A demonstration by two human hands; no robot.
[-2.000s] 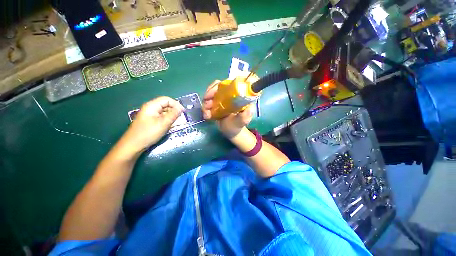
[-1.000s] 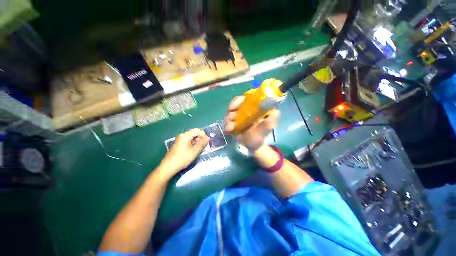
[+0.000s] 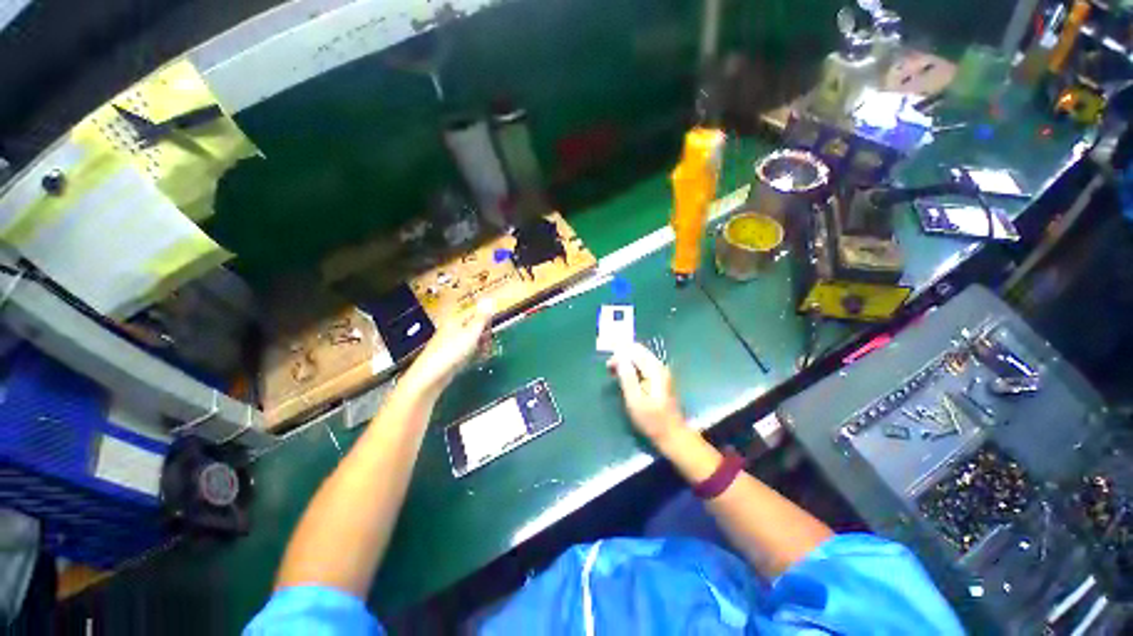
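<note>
The phone body lies flat on the green mat, dark-rimmed with a pale rectangle inside, touched by neither hand. My left hand is beyond it at the front edge of the wooden ledge, over the screw tray area; its fingertips are too unclear to show a grip. My right hand is at the lower edge of the white card with the small dark cutout. Thin tips show beside its fingers, but a hold is not clear. The orange electric screwdriver hangs upright beyond the card, out of my hands.
The wooden ledge holds loose small parts and a black phone screen. A thin dark rod lies right of the card. A yellow tin and yellow-black unit stand behind. The grey parts tray is at right.
My right hand has let go of the screwdriver, which now hangs, and moved to the white card. My left hand has left the phone body and reached forward to the ledge. The view has shifted.
</note>
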